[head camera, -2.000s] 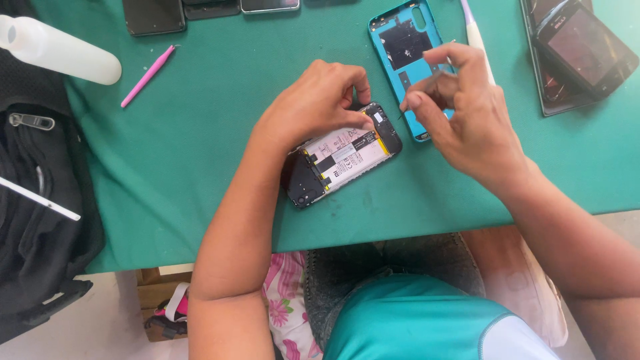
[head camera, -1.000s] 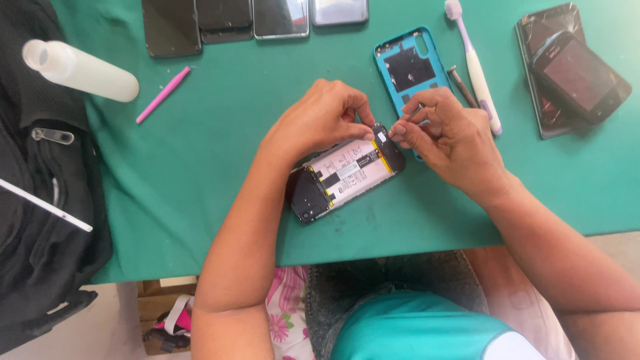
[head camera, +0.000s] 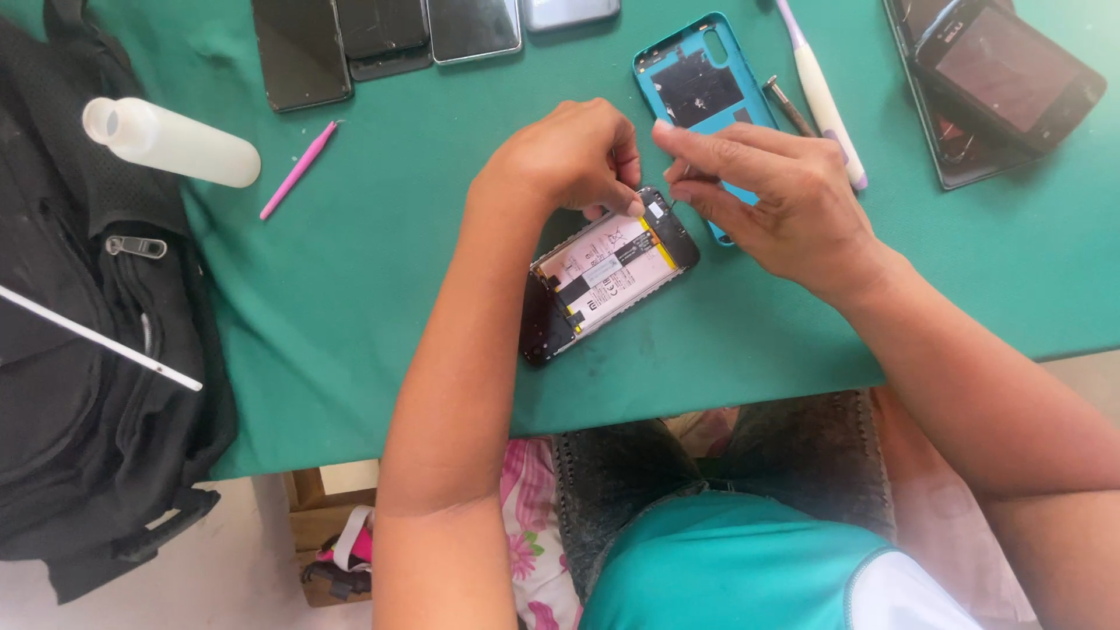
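An opened smartphone (head camera: 604,276) with its battery exposed lies tilted on the green cloth. My left hand (head camera: 569,162) grips its upper end, the thumb pressing beside the small white sticker. Over the same end, at the right, my right hand (head camera: 757,192) pinches a thin metal tool, mostly hidden by the fingers; its narrow tip reaches toward the phone's edge, and contact cannot be made out. Partly behind the right hand is a blue phone back cover (head camera: 696,87), inside face up. A small screwdriver (head camera: 790,107) and a white and purple toothbrush (head camera: 822,96) lie just beyond that hand.
Several phones (head camera: 302,52) line the far edge. Two stacked devices (head camera: 1006,70) are at the right. A pink pen-like tool (head camera: 298,171) and a white plastic bottle (head camera: 175,140) lie at the left, beside a black backpack (head camera: 79,367) with a white stick across it.
My right hand has lifted slightly off the phone's upper end, its index finger now straighter. My left hand stays on the phone.
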